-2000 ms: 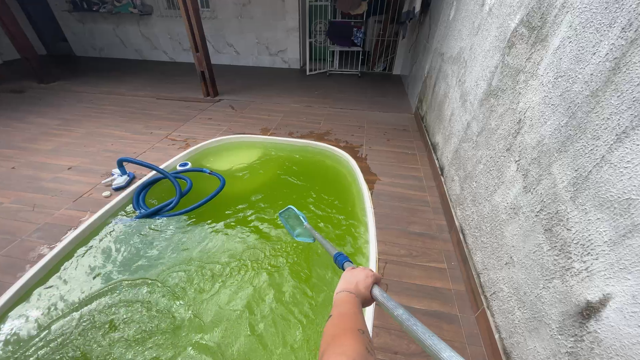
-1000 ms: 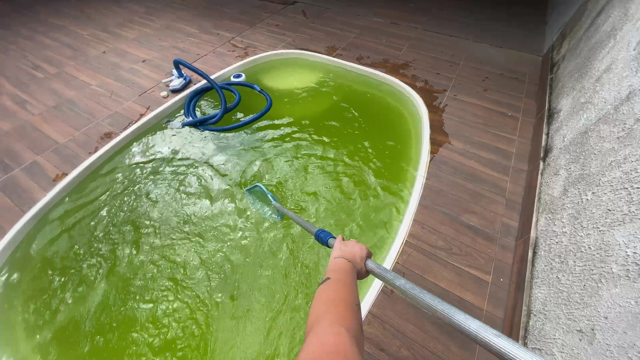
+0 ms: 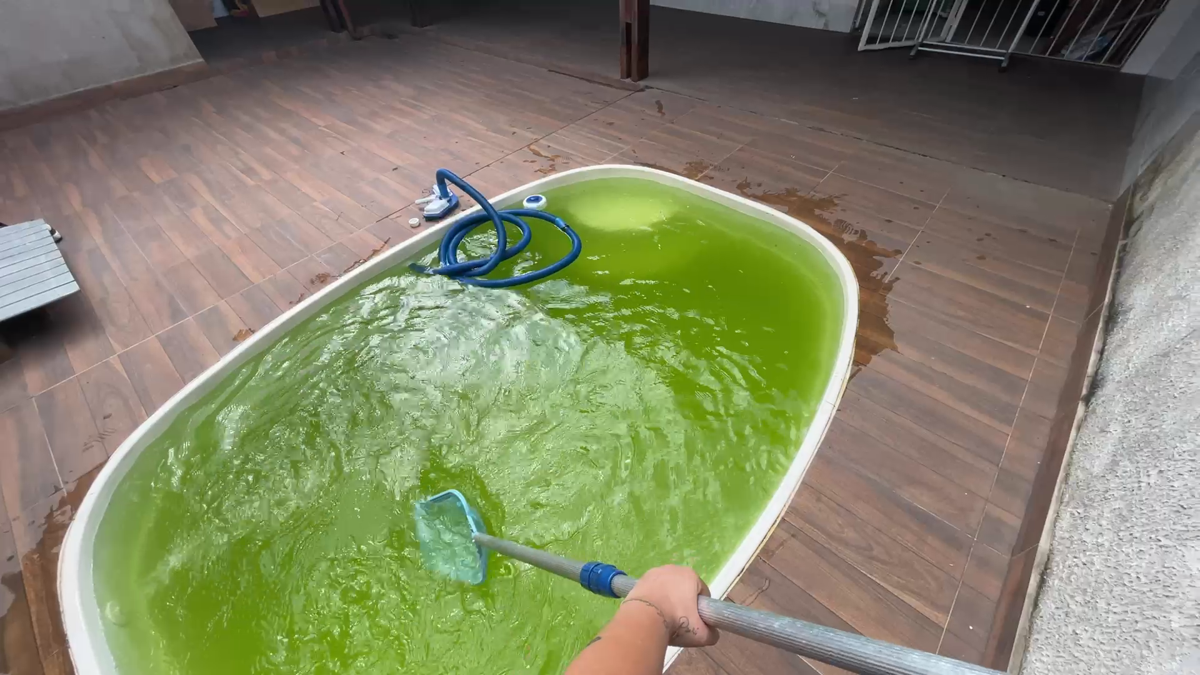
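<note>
My left hand [image 3: 670,605] is closed around the grey metal telescopic pole [image 3: 806,637] of a pool skimmer, just behind its blue collar [image 3: 600,578]. At the pole's far end, the light-blue skimmer net [image 3: 452,536] lies at the surface of the green water, left of the hand. The pole runs out of view at the lower right; my right hand is not in view. A coiled blue hose [image 3: 497,248] lies partly in the water at the pool's far left side, its end joined to a vacuum head [image 3: 439,203] on the deck.
The white pool rim [image 3: 834,375] curves around the water. A rough grey wall [image 3: 1134,450] stands at the right. Wood-look tiles [image 3: 947,394] surround the pool, with wet patches. A slatted grey panel [image 3: 33,267] is at the left, a post [image 3: 634,42] beyond the pool.
The net has moved nearer along the pool, away from the coiled hose, with my left hand still on the pole. The view has swung left since one second ago.
</note>
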